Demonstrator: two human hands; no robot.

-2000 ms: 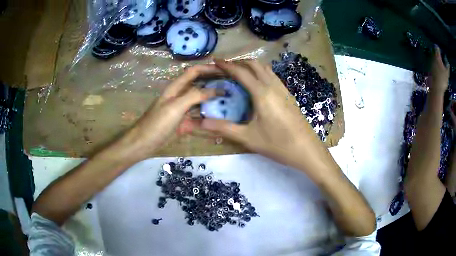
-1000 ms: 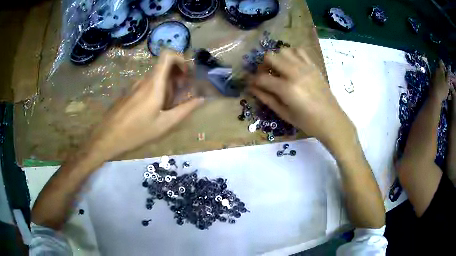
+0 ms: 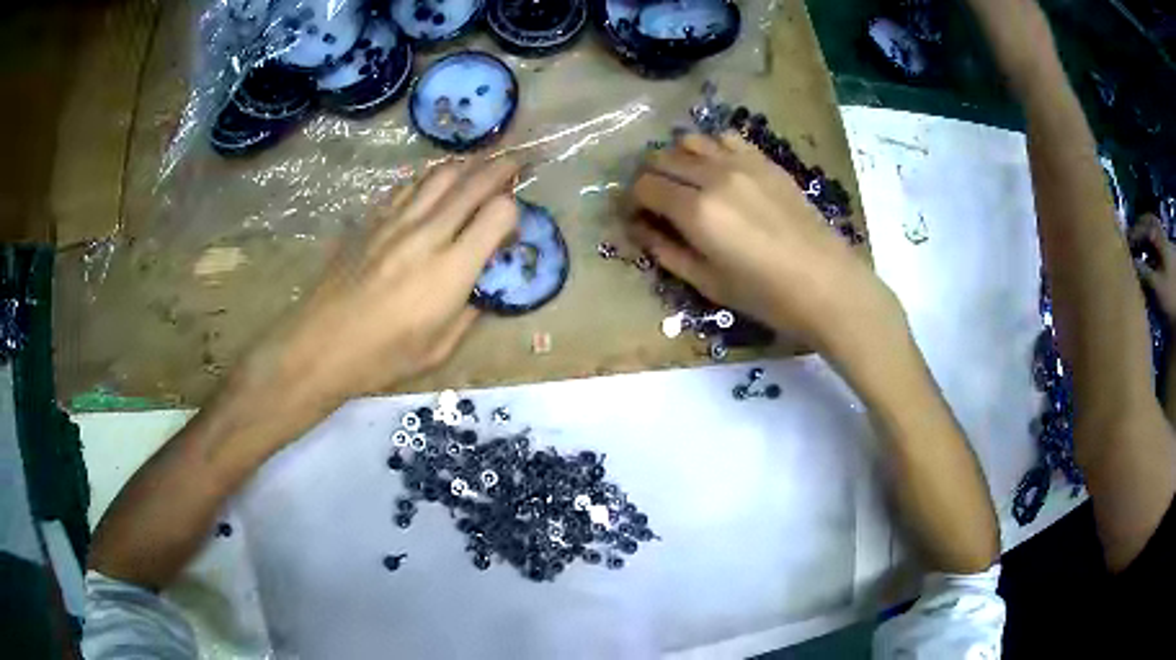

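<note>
A round housing (image 3: 531,263) with a pale blue inner face, dark rim and holes lies on the brown board, inner face up. My left hand (image 3: 432,258) is at its left edge, fingers over the rim; the fingertips' grip is partly hidden. My right hand (image 3: 729,226) is over the pile of small dark inserts (image 3: 813,187) at the board's right, fingers bent down; whether they hold a piece cannot be seen. A second pile of small dark and pale parts (image 3: 522,503) lies on the white sheet nearest me.
More round housings (image 3: 464,101) lie at the top of the board, some under clear wrinkled film (image 3: 206,129). A few joined small pieces (image 3: 757,387) lie on the white sheet at the right. Another person's arm (image 3: 1083,258) reaches across the far right beside a dark pile.
The housing, blurred between my hands earlier, now lies on the board by my left hand. My right hand remains at the insert pile. The other person's arm has stretched upward.
</note>
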